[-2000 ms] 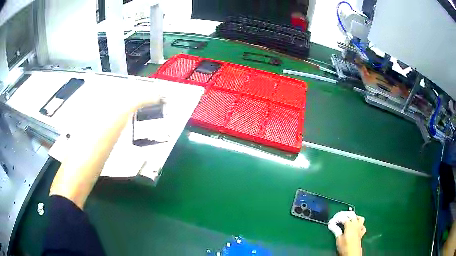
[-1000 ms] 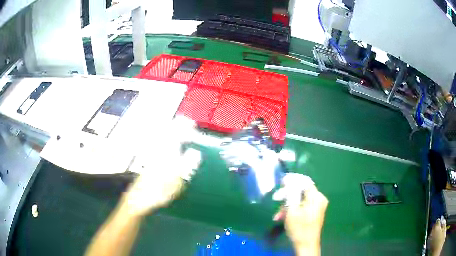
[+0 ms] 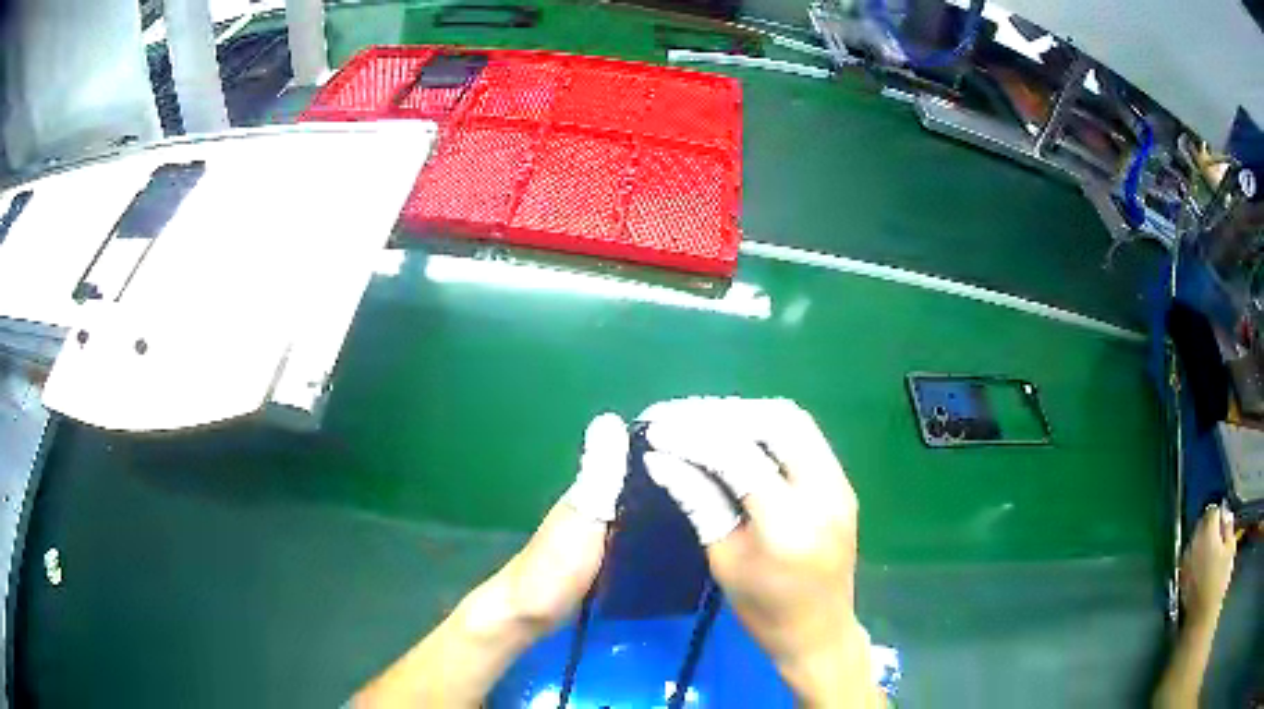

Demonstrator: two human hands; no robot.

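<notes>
A black phone middle frame [image 3: 654,547] is held low in front of me, its dark panel end away from me and its open end towards me over a blue patch. My left hand [image 3: 562,540] grips its far left corner, with a white cot on the finger. My right hand [image 3: 762,513], with white cots on several fingers, grips the far edge and right side. The fingertips cover the far end of the frame. Another phone middle frame [image 3: 979,410] lies flat on the green surface at the right, lens rings at its left end.
A white plate [image 3: 257,277] at left bears a dark phone-shaped recess or frame. A red perforated tray [image 3: 631,159] lies beyond, with a dark piece in one compartment. A shiny blue patch [image 3: 631,658] is at the near edge. Another person's hand [image 3: 1209,554] is at far right, by metal fixtures.
The blurred item between my hands is now seen as a frame held low over the blue patch, and both hands have come together on it. The view has tilted down.
</notes>
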